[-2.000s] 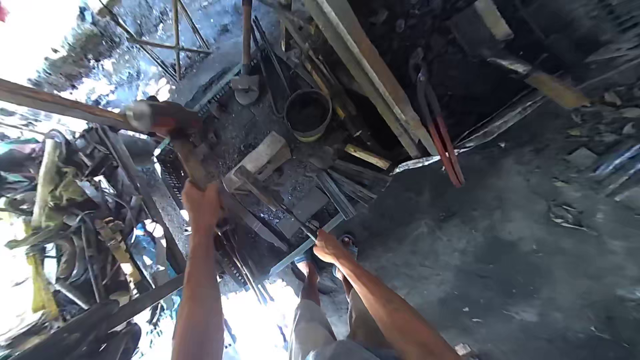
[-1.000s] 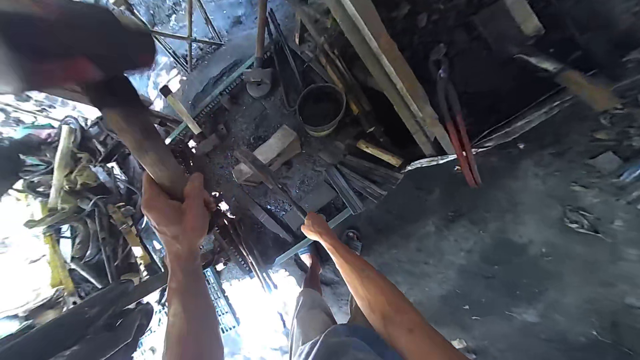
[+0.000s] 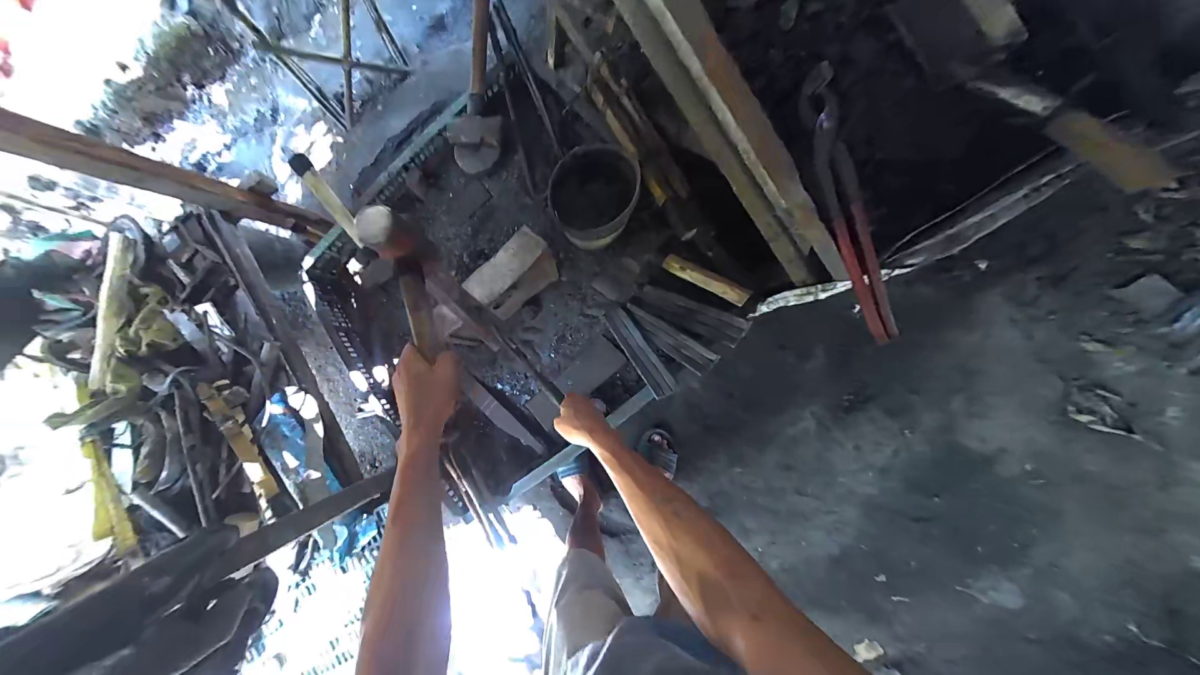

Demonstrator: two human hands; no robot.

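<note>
My left hand (image 3: 426, 389) grips the wooden handle of a sledgehammer (image 3: 386, 234), whose blurred head is low over the left part of the work area. Closed around the near end of a long dark metal bar or tongs (image 3: 516, 352) is my right hand (image 3: 580, 420). That piece runs up and left toward the hammer head, and its far end is hidden or blurred there. A second hammer with a pale handle (image 3: 325, 197) lies just beyond the sledgehammer's head. A pale block (image 3: 511, 272) sits to the right of the bar.
A round bucket (image 3: 594, 197) stands beyond the block, with flat metal bars (image 3: 641, 352) nearer me. Red-handled tongs (image 3: 864, 272) are at right, beside long wooden beams (image 3: 741, 131). Scrap wood and cloth (image 3: 141, 328) are heaped at left. My sandalled feet (image 3: 659, 450) are beside the metal frame edge.
The sledgehammer was raised close to the camera at upper left one second ago; my left hand has brought it down over the work area. My right hand keeps its hold on the metal piece.
</note>
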